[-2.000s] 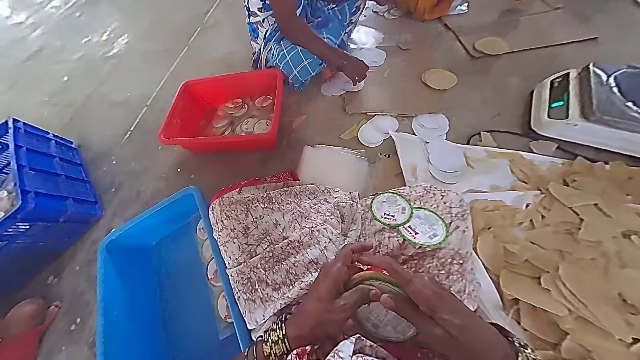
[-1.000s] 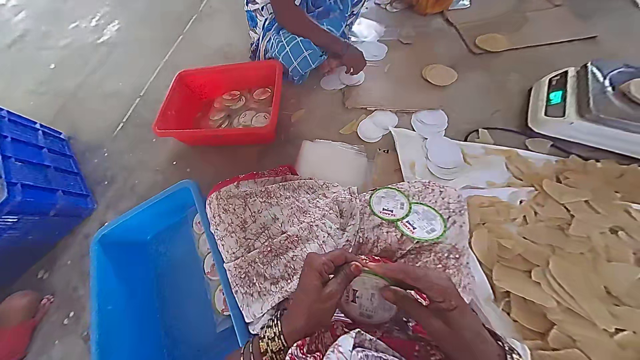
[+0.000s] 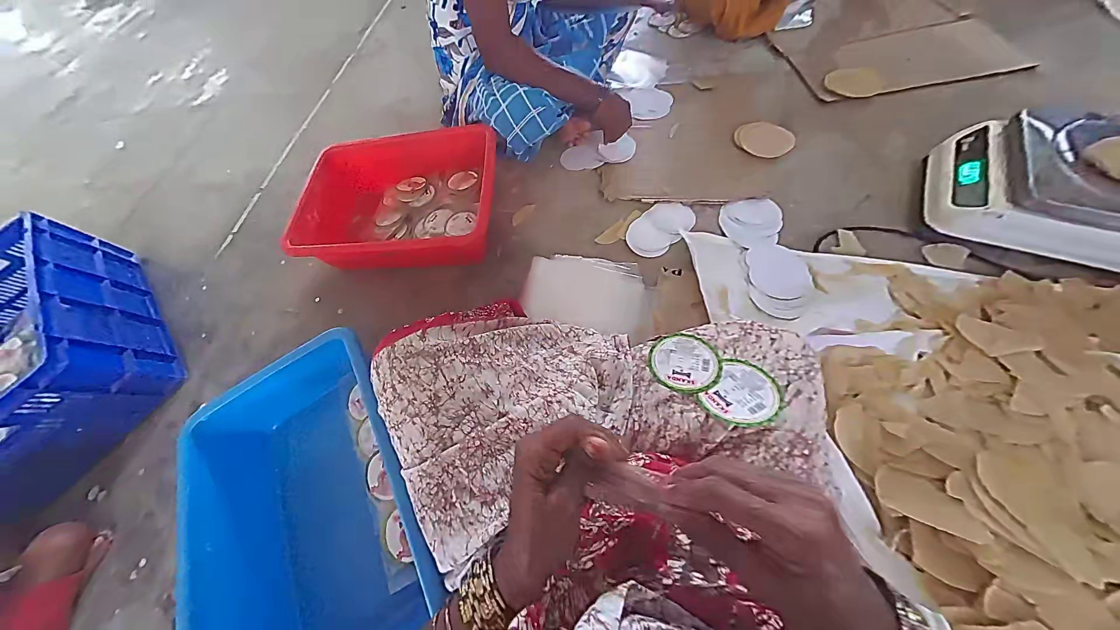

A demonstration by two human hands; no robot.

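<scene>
My left hand (image 3: 551, 499) and my right hand (image 3: 752, 525) are close together over my lap. Between their fingertips stretches a clear plastic film (image 3: 621, 483), seen nearly edge-on and blurred; both hands pinch it. Whether a disc is inside it cannot be told. Just beyond, two round green-rimmed labels, one (image 3: 685, 362) partly under the other (image 3: 744, 393), lie on the patterned cloth (image 3: 499, 411) over my knees. A stack of clear plastic sheets (image 3: 586, 293) lies past the cloth. White paper discs (image 3: 777, 273) are piled on a white sheet.
At left are a blue tub (image 3: 236, 490) with packed discs and a blue crate (image 3: 96, 324). A red tub (image 3: 385, 254) holds round packets. Thin tan discs (image 3: 980, 455) heap at right, below a weighing scale (image 3: 971, 210). A co-worker's hand (image 3: 612, 118) touches white discs beyond.
The round printed packet seen face-on between my hands a second ago no longer shows; my hands have moved apart a little with film stretched between them. The two labels stay on the cloth.
</scene>
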